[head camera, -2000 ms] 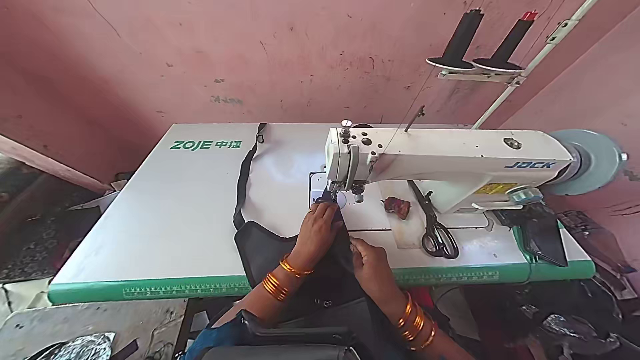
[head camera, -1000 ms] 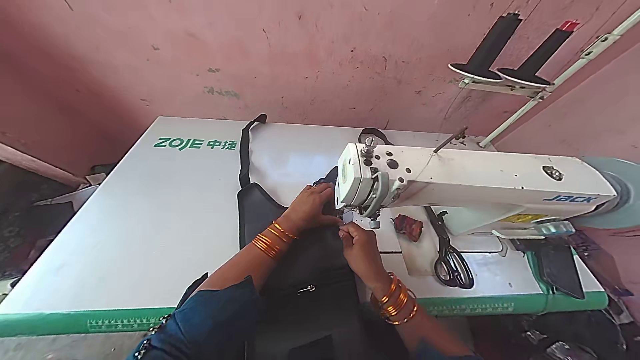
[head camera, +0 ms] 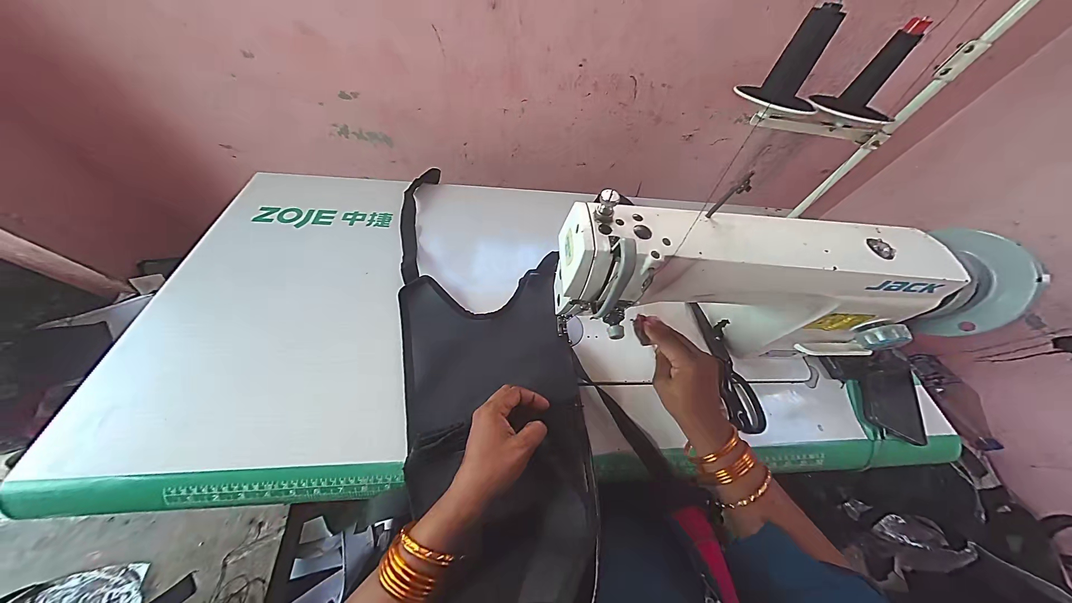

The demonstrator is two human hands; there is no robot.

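A black fabric piece (head camera: 486,352) with a curved neckline and a strap (head camera: 409,226) lies over the sewing table, its right edge beside the needle area of a white Jack sewing machine (head camera: 779,260). My left hand (head camera: 502,435) rests over the fabric, fingers loosely curled, nothing seen held. Right of the machine's head, my right hand (head camera: 682,364) pinches a small dark reddish piece (head camera: 641,329) between thumb and fingertips. Black-handled scissors (head camera: 741,398) lie behind that hand, partly hidden by it. A narrow black strip (head camera: 628,427) runs from the fabric toward my lap.
Two thread cones (head camera: 804,54) stand on a rack at the upper right. The white table (head camera: 251,335) has a green front edge marked with a ruler. A handwheel (head camera: 997,280) is at the machine's right end. Scraps lie on the floor at both sides.
My hands have parted from the needle area: the left has come back over the fabric, the right has moved right to the small reddish piece, which lay on the table earlier. The fabric lies flatter.
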